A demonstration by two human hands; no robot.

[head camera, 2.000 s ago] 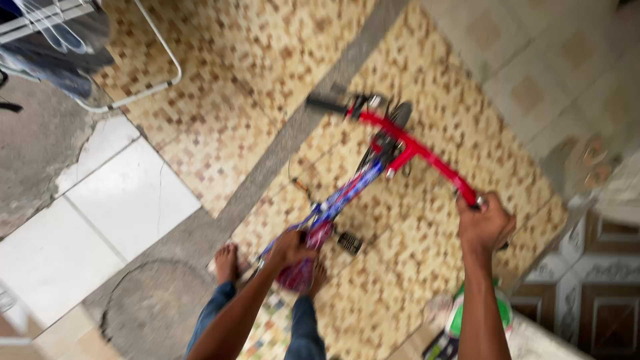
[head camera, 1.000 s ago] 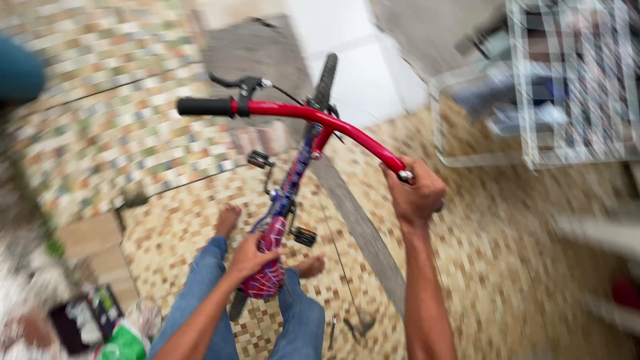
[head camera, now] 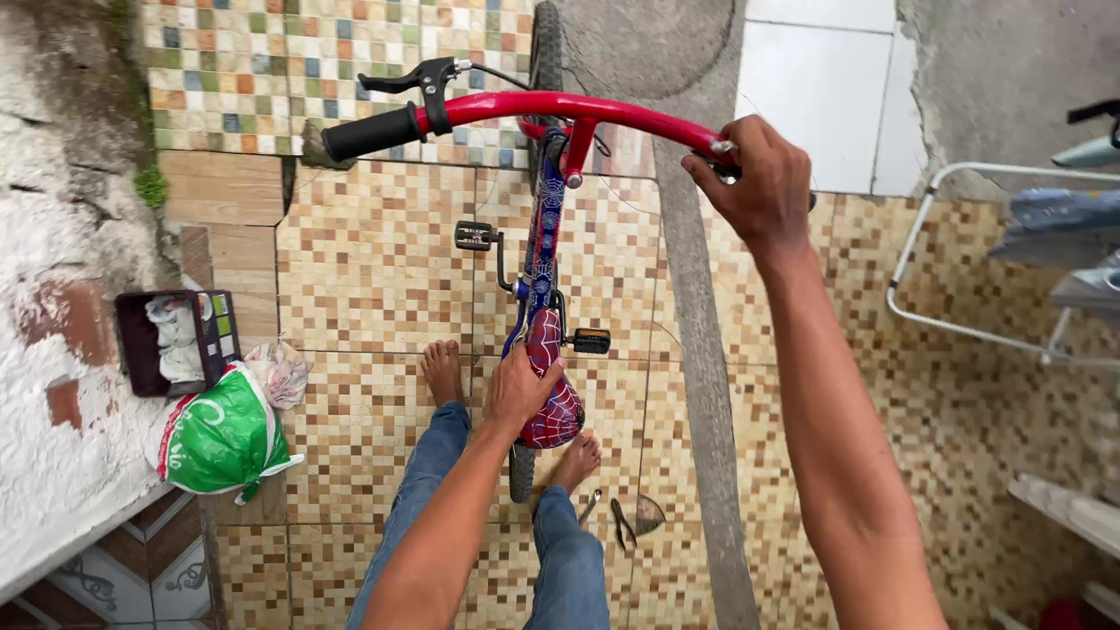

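Observation:
A child's bicycle stands upright below me, its front wheel pointing away. Its red handlebar has a black rubber grip and a black brake lever at the left end. My right hand is closed around the right end of the handlebar and hides the grip there. My left hand grips the side of the red saddle with its web pattern. Between the hands runs the blue frame tube, with a pedal on the left and another on the right.
Pliers and a wrench lie on the tiled floor by my right foot. At left, a dark box with cloths and a green plastic bag sit against the wall. A white drying rack stands at right.
The bicycle has turned relative to the floor, along with a large swing of the view. Both hands stay on it, the right at the handlebar and the left at the saddle.

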